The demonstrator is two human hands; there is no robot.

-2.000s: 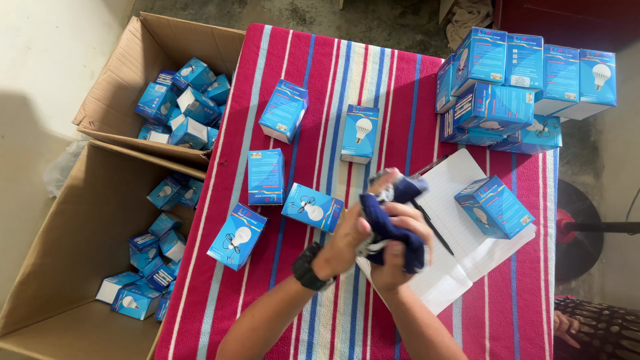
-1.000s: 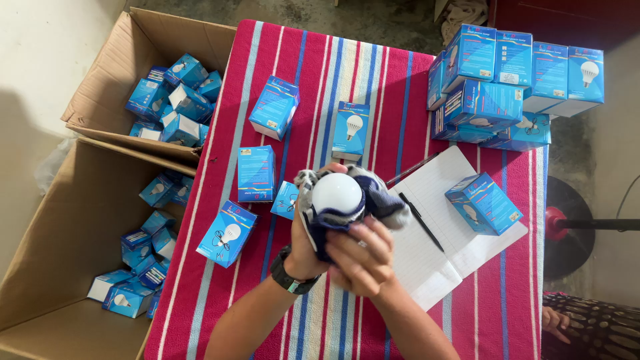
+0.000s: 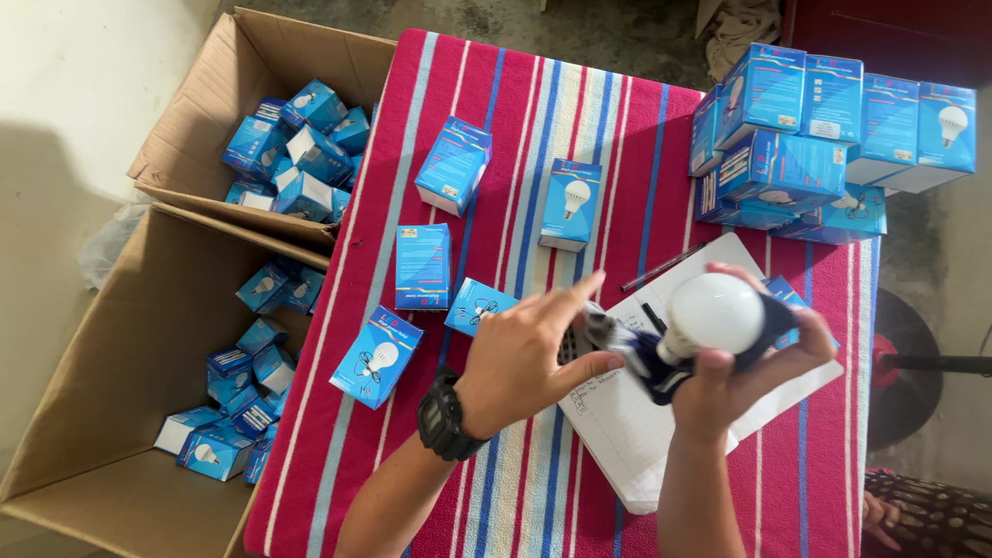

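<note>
My right hand (image 3: 744, 380) grips a white LED light bulb (image 3: 717, 314) over the notebook, with a dark blue and white cloth (image 3: 659, 364) bunched behind and beside it. Left of the bulb, my left hand (image 3: 519, 360), a black watch on its wrist, has its fingers spread; whether its thumb touches the cloth cannot be told. Under the hands lies an open notebook (image 3: 635, 442) with handwriting and a black pen (image 3: 654, 318). Another pen (image 3: 663, 266) rests at its top edge. Several blue bulb boxes, one upper middle (image 3: 572, 203), lie on the striped cloth. Another box (image 3: 784, 294) is partly hidden behind my right hand.
Two open cardboard cartons (image 3: 77, 364) holding blue boxes stand left of the table. Stacked bulb boxes (image 3: 783, 167) occupy its back right corner. A round black base with a pole (image 3: 891, 364) stands beyond the right edge. Another person's hand (image 3: 880, 519) shows at lower right.
The bulb, wrapped in cloth between both hands one second ago, has moved right in my right hand. My left hand has come away from the bulb, its fingers now spread.
</note>
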